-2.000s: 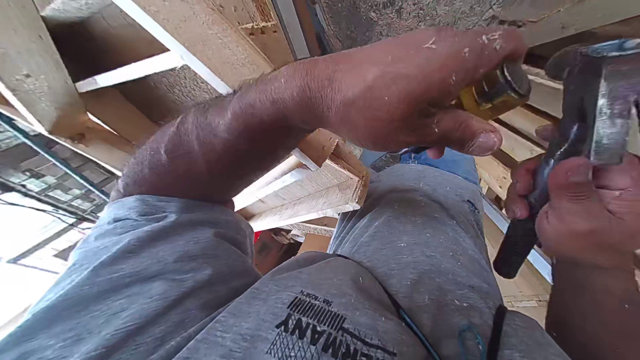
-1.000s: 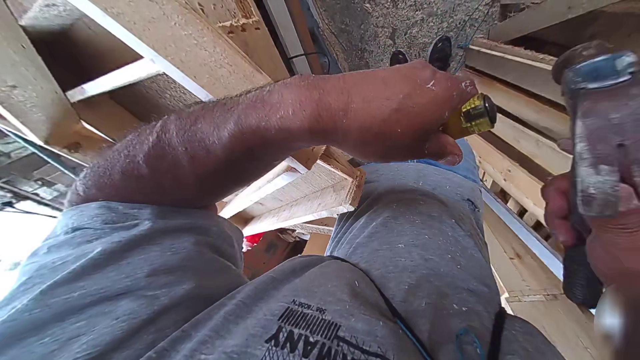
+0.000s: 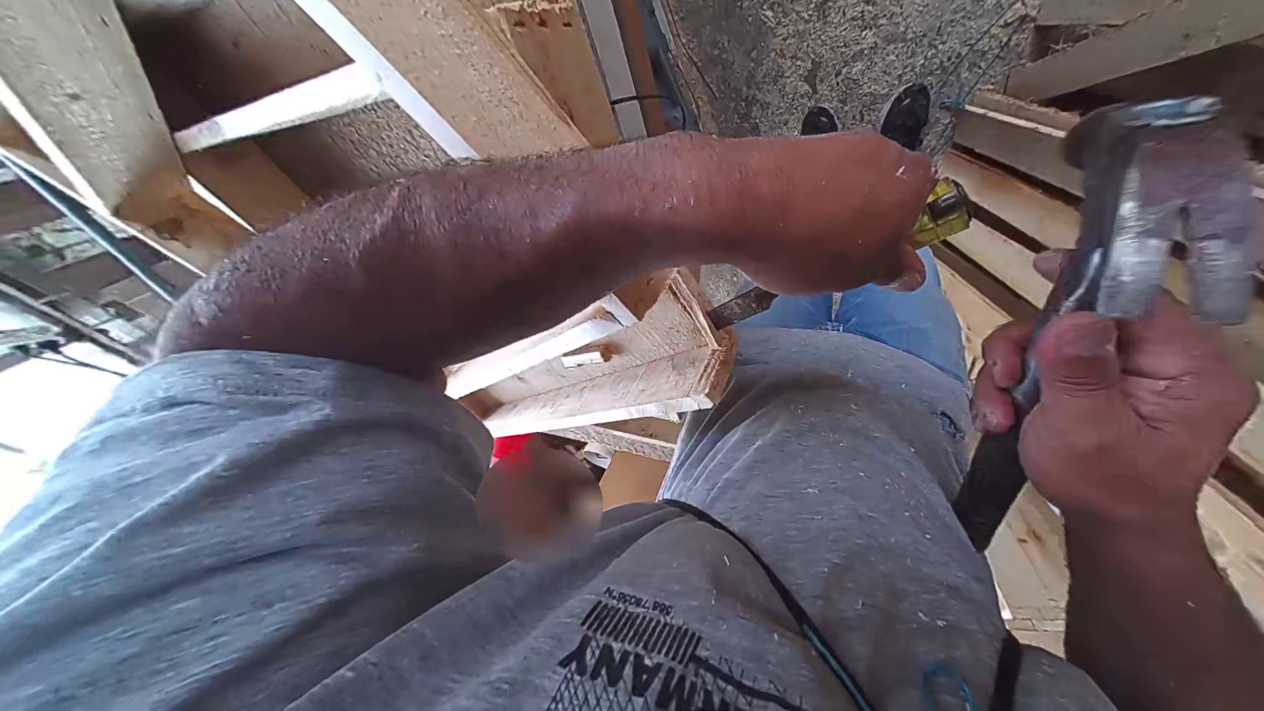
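Note:
My left hand (image 3: pixel 839 212) reaches across from the left and is closed around a chisel with a yellow handle (image 3: pixel 943 212). Below the fist, the chisel's dark metal blade (image 3: pixel 743 307) meets the end of a wooden beam (image 3: pixel 642 365); its tip is hard to make out. A small wood chip (image 3: pixel 585 358) lies on that beam. At the right, my right hand (image 3: pixel 1126 405) grips a claw hammer (image 3: pixel 1170 207) by its dark handle, the head raised to the right of the chisel handle and apart from it. The hammer head is slightly blurred.
Wooden framing (image 3: pixel 454 69) fills the upper left, with gaps between members. Stacked wooden slats (image 3: pixel 1017 188) stand at the right. My dark shoes (image 3: pixel 904 117) are on rough ground (image 3: pixel 780 59) at the top. A dark cord (image 3: pixel 780 592) hangs over my grey shirt.
Two seconds ago the hammer head was close to the chisel handle; one second ago it was farther off to the right, and it remains apart now. My left hand keeps hold of the chisel.

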